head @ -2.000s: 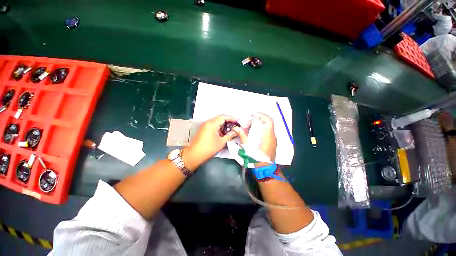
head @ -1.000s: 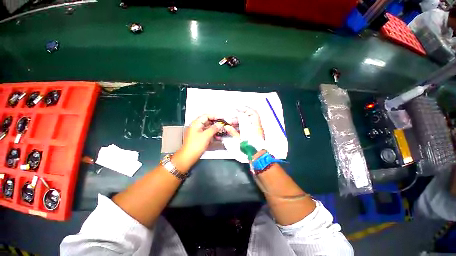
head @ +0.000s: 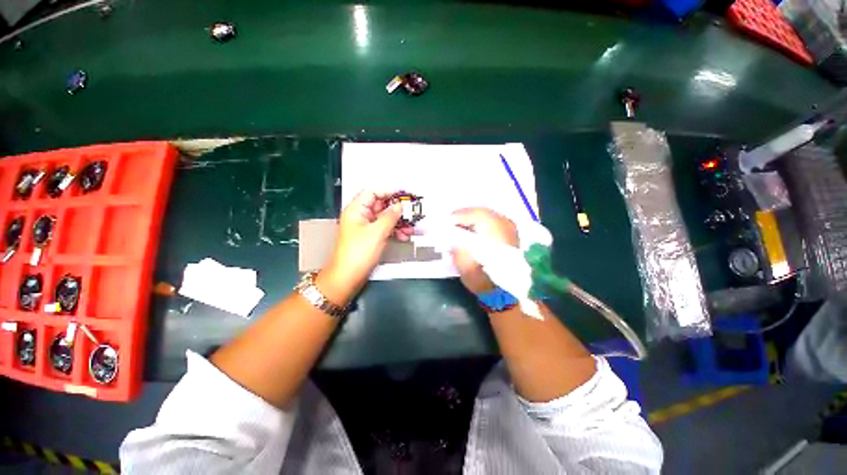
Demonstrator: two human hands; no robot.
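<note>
My left hand (head: 364, 232) holds a small round watch module (head: 407, 211) between thumb and fingertips above the white work paper (head: 446, 167). A pale part shows on the module's face. My right hand (head: 488, 241) is closed around the syringe, mostly hidden in a crumpled white wipe (head: 501, 263). Its tip points left toward the module, apart from it. The green adapter (head: 539, 264) sits at the syringe's rear, and a clear air hose (head: 608, 315) curves from it to the right. A grey-beige card (head: 319, 245) lies at the paper's left edge.
A red tray (head: 125, 218) of modules stands at left, with a white wipe (head: 221, 287) beside it. A blue stick (head: 518, 186), thin black tool (head: 576, 197), clear plastic strip (head: 661, 241) and dispenser controller (head: 734, 209) are at right. Modules lie on the green belt (head: 279, 70).
My right hand has turned and moved right, away from the module, swinging the green adapter and hose outward. My left hand still holds the module, now more exposed. The camera view has shifted.
</note>
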